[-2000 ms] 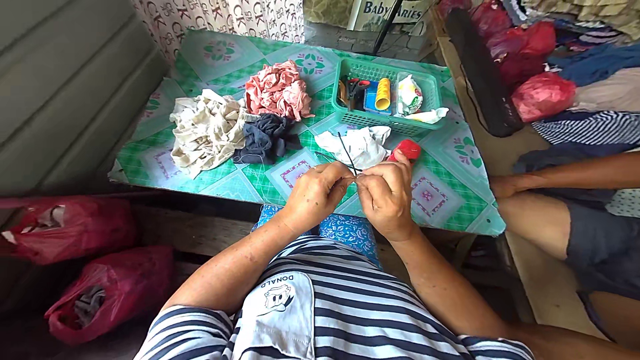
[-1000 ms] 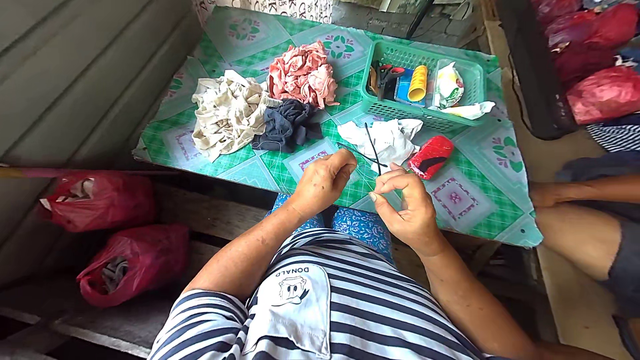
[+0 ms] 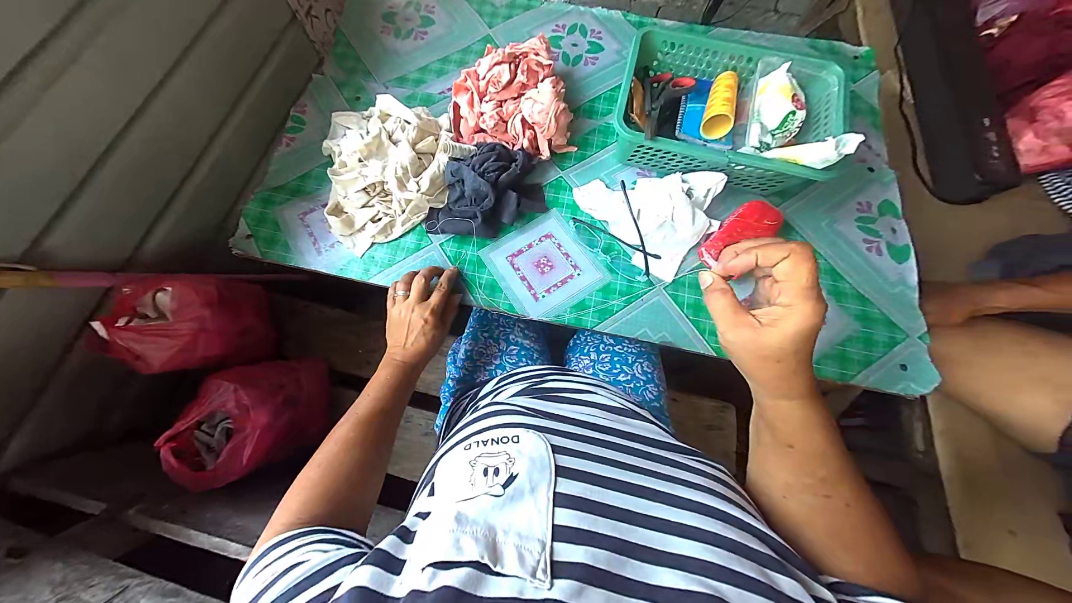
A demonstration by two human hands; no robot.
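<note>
My left hand (image 3: 420,314) rests on the near edge of the table (image 3: 578,306), below a dark blue cloth bundle (image 3: 481,188), with nothing visible in it. My right hand (image 3: 766,301) is raised over the table's right part, thumb and forefinger pinched together at a fine thread or needle, too small to tell which. A red bundle (image 3: 751,222) lies just beyond that hand. To its left are a white cloth (image 3: 657,213) and eyeglasses (image 3: 624,243) with dark temples. Thin thread runs across the table near them. A thread spool (image 3: 452,149) lies between the cream and pink cloth.
Heaps of cream cloth (image 3: 377,172) and pink cloth (image 3: 512,100) lie at the back left. A green plastic basket (image 3: 695,159) holds scissors (image 3: 666,90) and a yellow cone (image 3: 720,105). Red plastic bags (image 3: 243,423) sit at lower left. Another person's leg (image 3: 997,377) is at right.
My hands were together two seconds ago and have parted. The left hand has moved left to the table's edge; the right stays raised near the red bundle. The view has shifted.
</note>
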